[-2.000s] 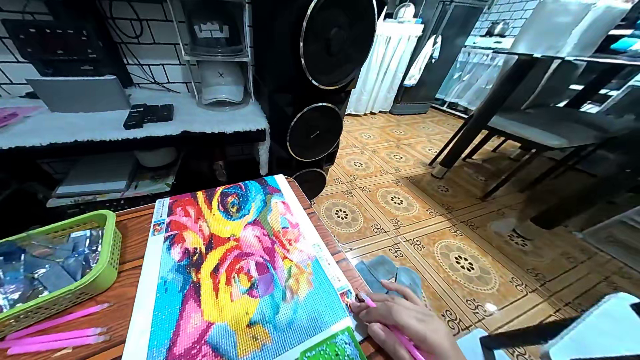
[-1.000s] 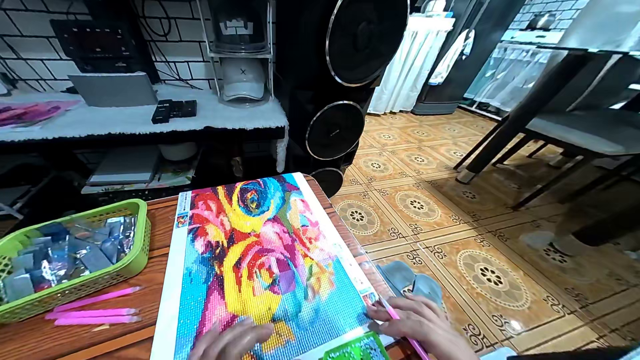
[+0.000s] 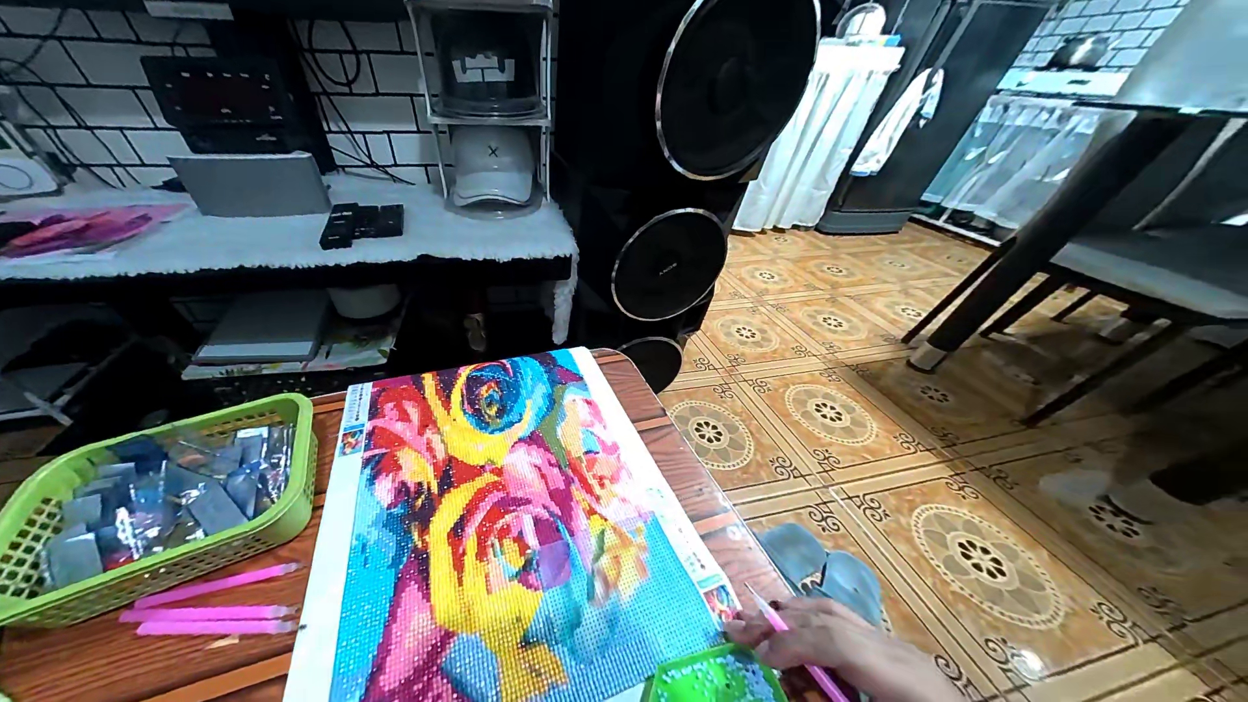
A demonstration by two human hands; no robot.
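A diamond painting canvas (image 3: 507, 526) with colorful roses and a white border lies on the wooden table. At its lower right corner, my right hand (image 3: 819, 639) holds a pink applicator pen (image 3: 777, 621) between its fingers, the tip pointing up and left. Right beside that hand, a green tray (image 3: 717, 678) with small pale beads overlaps the canvas's bottom edge and is partly cut off by the frame. Several more pink pens (image 3: 210, 613) rest left of the canvas, in front of a green plastic basket (image 3: 297, 487) filled with small plastic packets. My left hand is out of view.
Wood-grain tabletop (image 3: 673, 444) borders the canvas. Behind it stand a shelf with a white fluffy cover (image 3: 468, 239) and a tall black speaker (image 3: 668, 263). Blue-gray slippers (image 3: 843, 580) lie on the patterned tile floor to the right; a dark table leg (image 3: 1043, 244) and chairs stand beyond.
My left hand, over the lower part of the canvas one second ago, has gone out of view. My right hand remains near the canvas's lower right corner with the pen.
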